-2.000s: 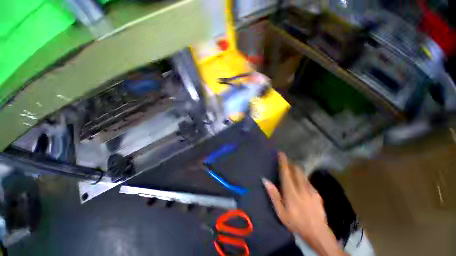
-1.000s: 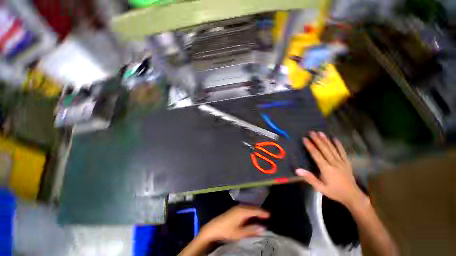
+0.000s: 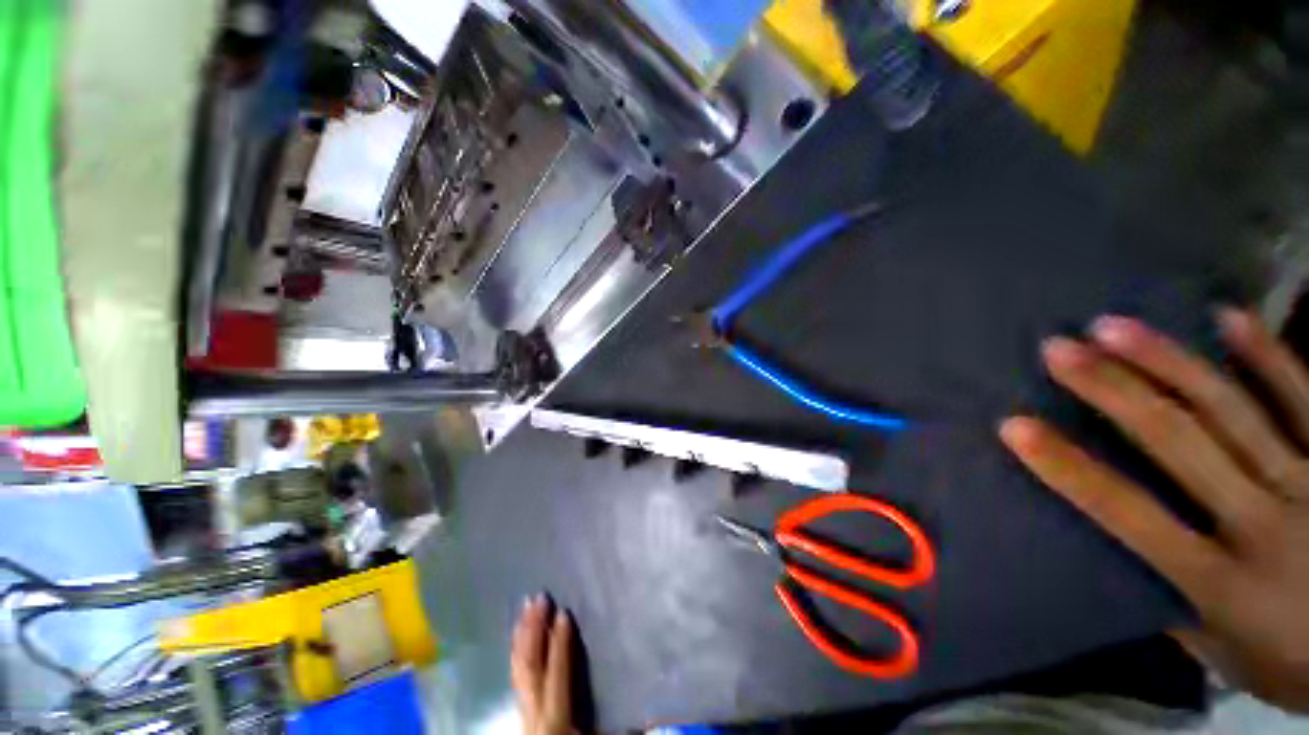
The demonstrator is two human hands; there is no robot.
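Red-handled scissors [image 3: 850, 586] lie on the dark mat [image 3: 991, 273], their short blades pointing to the left. A thin silver bar with small black blocks [image 3: 689, 448] lies just beyond them. Blue-handled side cutters [image 3: 782, 323] lie spread farther back on the mat. My right hand [image 3: 1192, 474] rests at the mat's right side, fingers apart, holding nothing. My left hand [image 3: 543, 668] is at the near edge, cut off by the bottom of the picture; only a few fingers show, close together, and what is under them is hidden.
The press with its steel mould [image 3: 531, 216] and shiny columns stands behind the mat. A green tray [image 3: 36, 216] is at the far left. Yellow housing [image 3: 1041, 58] is at the back right. More yellow machinery [image 3: 359, 625] and a blue box [image 3: 366, 714] show at lower left.
The view has tilted and moved closer to the bench. My left hand has come from below the bench edge to the bench. My right hand stays by the mat's right side. The tools lie as before.
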